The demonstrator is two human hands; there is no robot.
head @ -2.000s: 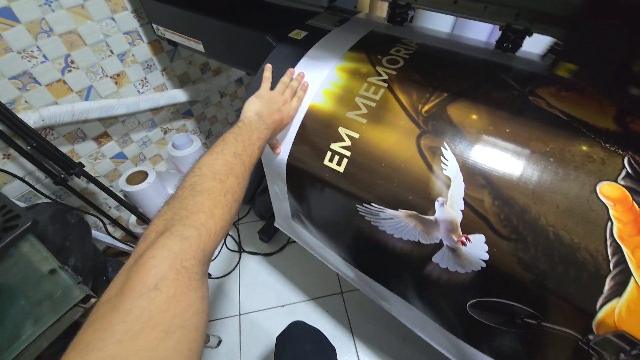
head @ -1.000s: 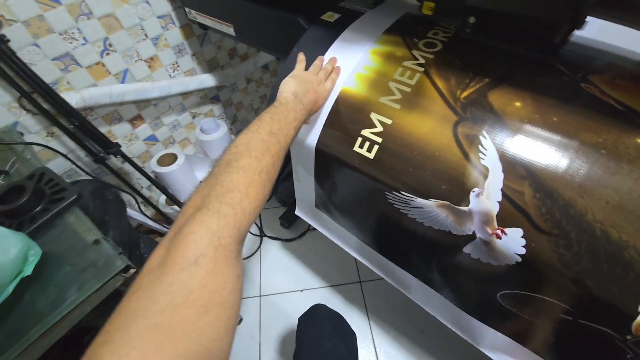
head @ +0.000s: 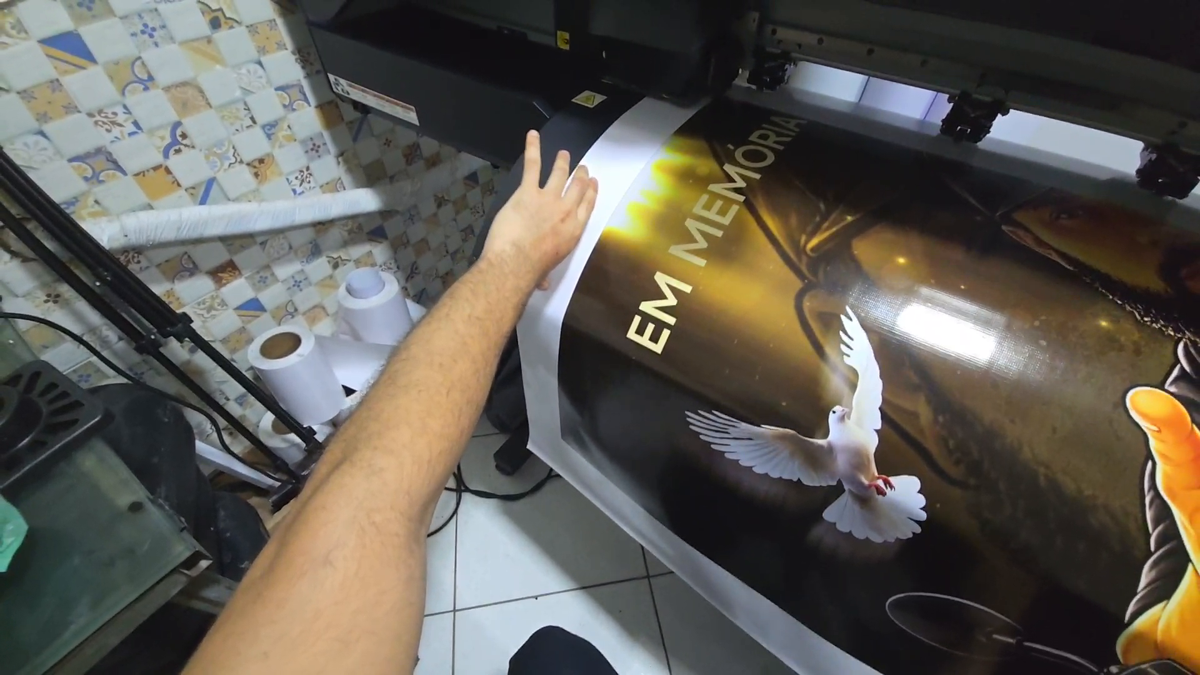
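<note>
My left hand (head: 544,214) rests at the white left margin of a large printed banner (head: 750,394), its fingers apart and pointing up toward the printer; it grips nothing that shows. The glossy banner curves down out of a wide-format printer (head: 656,47). It bears a white dove on a dark and gold ground, large lettering, and part of an orange hand at the right. My right hand is not in view.
White media rolls (head: 298,375) stand on the floor by the tiled wall. A wrapped tube (head: 244,216) lies behind them. Black stand legs (head: 141,319) and a glass-topped table (head: 94,544) are at the left. Cables (head: 497,491) lie on the floor under the banner.
The left hand stays at the banner's left margin, with its fingers now more spread and lifted than before. The view has shifted somewhat.
</note>
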